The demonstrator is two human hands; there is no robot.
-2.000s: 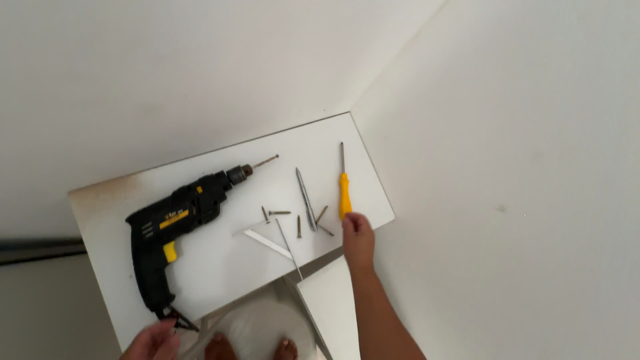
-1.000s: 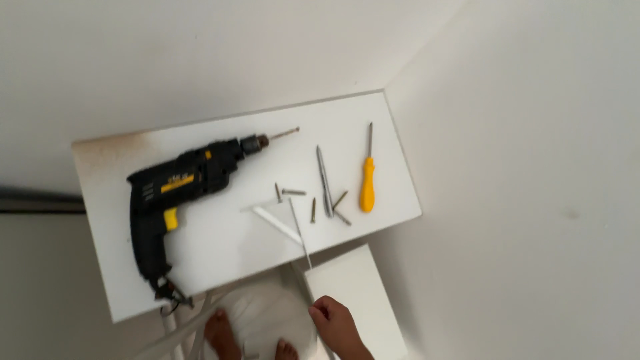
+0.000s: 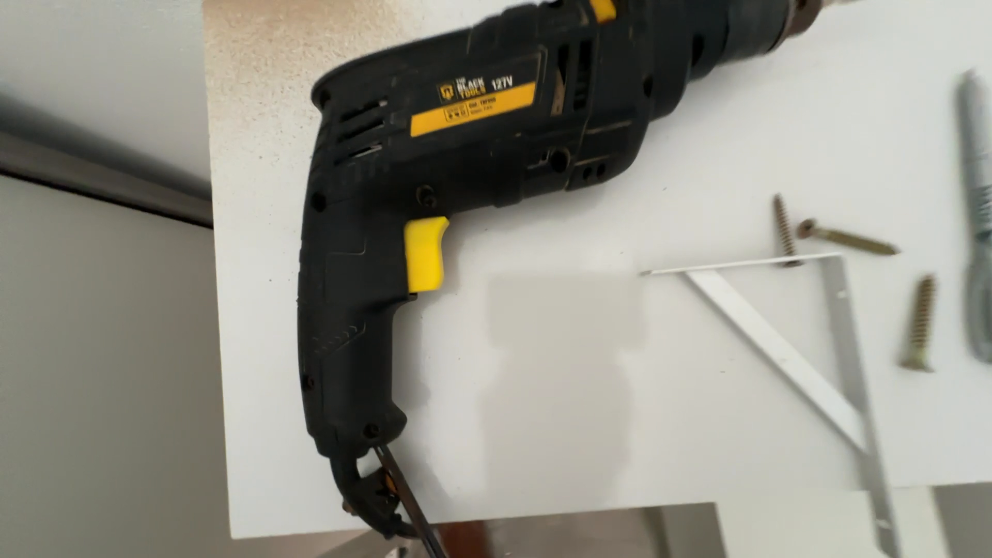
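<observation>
Neither of my hands shows in the head view. A black corded power drill [image 3: 480, 132] with a yellow trigger [image 3: 425, 254] lies on its side on the white board [image 3: 558, 434], its chuck [image 3: 748, 27] toward the upper right. Right of its handle is a white metal shelf bracket [image 3: 775, 349] with a diagonal brace. Near the bracket's top corner lie a small screw [image 3: 783, 225] and a longer screw [image 3: 849, 236]. Another screw [image 3: 922, 322] rests farther right. A grey metal tool [image 3: 978, 209], blurred and partly cut off, is at the right edge.
The drill's cord [image 3: 411, 504] passes over the board's front edge. Brown dust [image 3: 271, 62] covers the board's upper left corner. A white panel [image 3: 821, 523] stands below the front edge. A grey surface with a dark rail [image 3: 101, 190] is at the left.
The view has moved much closer to the drill. The hand seen at the lower right one second ago is out of view, as is the yellow screwdriver.
</observation>
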